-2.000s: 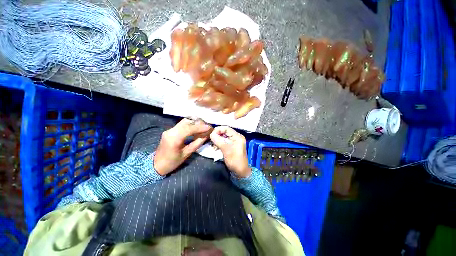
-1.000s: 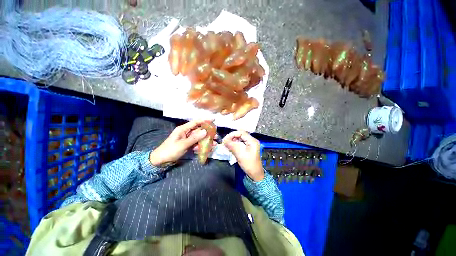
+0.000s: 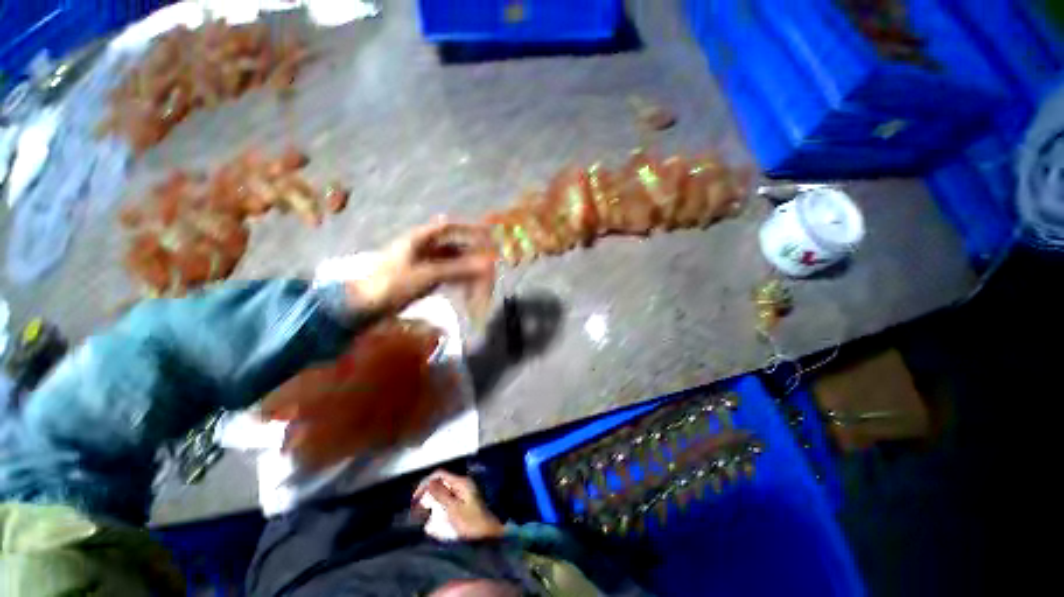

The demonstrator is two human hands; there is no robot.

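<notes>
My left hand (image 3: 426, 266) reaches over the bench at the left end of the row of translucent orange-brown pieces (image 3: 618, 204). It is blurred, and I cannot tell whether an orange piece is in its fingers. My right hand (image 3: 467, 511) is low at my lap, closed on a small white strip (image 3: 439, 515). A blurred heap of orange pieces (image 3: 362, 397) lies on the white sheet (image 3: 462, 434) below my left forearm. The small black tool (image 3: 513, 327) lies in the hand's shadow, right of the sheet.
More orange heaps (image 3: 187, 233) lie at the left. A white tub (image 3: 813, 231) stands right of the row, near tangled string (image 3: 772, 306). Blue crates (image 3: 817, 93) stand at the back right. A blue tray (image 3: 747, 525) of dark pieces sits below the bench edge.
The view has turned and shifted right. My left hand has gone from my lap, where it held an orange piece, out to the row. My right hand remains low near my lap.
</notes>
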